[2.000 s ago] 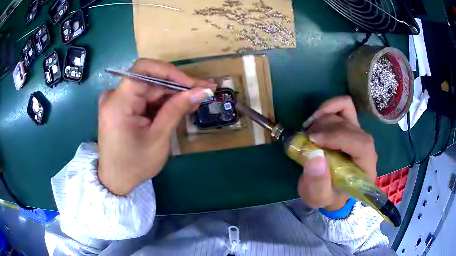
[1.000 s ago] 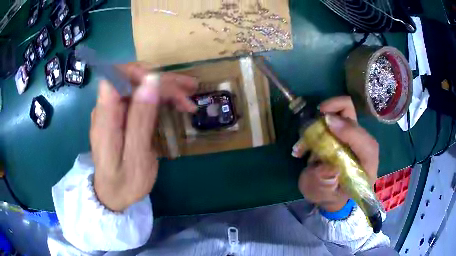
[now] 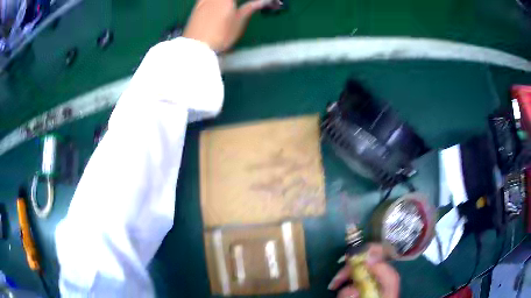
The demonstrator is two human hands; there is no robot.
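The brown fixture point(image 3: 256, 260) lies low in the middle, with pale strips and no housing in its centre. My left hand point(image 3: 218, 22) reaches to the top edge, partly cut off. A small dark piece point(image 3: 273, 6), perhaps a watch housing, is at its fingertips; whether they grip it is unclear. The tweezers cannot be made out. My right hand point(image 3: 378, 273), cut off by the bottom edge, holds the yellow-wrapped soldering iron point(image 3: 365, 278) upright, its barrel blurred. The tan cardboard sheet point(image 3: 262, 169) with tiny scattered bits lies beyond the fixture.
The pot of silvery shavings point(image 3: 406, 227) stands beside my right hand. A black fan-like device point(image 3: 372, 134) is behind it, white paper point(image 3: 452, 174) right of it. An orange-handled tool point(image 3: 26, 233) and a green-white spool point(image 3: 48, 154) are far left. A pale curved strip point(image 3: 372, 48) crosses the bench.
The view has shifted toward the bench's far side. My left arm has stretched far forward from the fixture. The housing has left the fixture. My right hand still holds the iron.
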